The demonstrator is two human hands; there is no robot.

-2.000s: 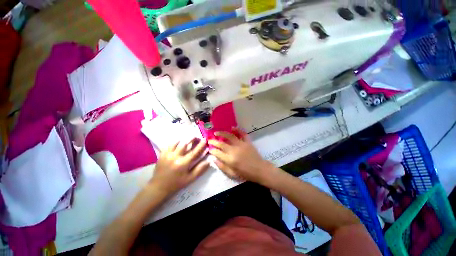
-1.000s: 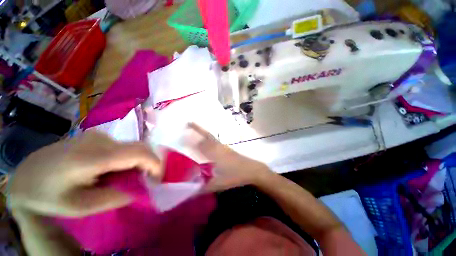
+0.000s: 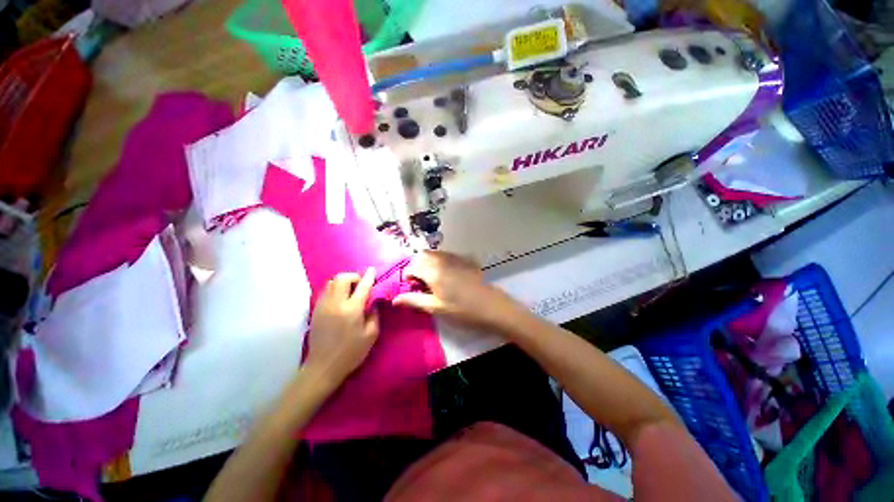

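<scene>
A long magenta panel lies across the table left of and below the needle area, its lower end over the front edge. The white sewing machine marked HIKARI stands behind it, its presser foot close to my fingertips. My left hand lies on the panel with fingers at a folded part. My right hand holds the fold's right side beside the presser foot. The needle tip and the fabric under it cannot be made out in the glare.
White stacked panels and a magenta heap lie at left. A pink cone stands above the needle end. A dark-blue handled tool lies under the arm. Blue basket and scissors are lower right.
One second ago both hands held bunched fabric at the front left. Now they are at the presser foot, with the magenta panel spread on the table. The camera view has shifted.
</scene>
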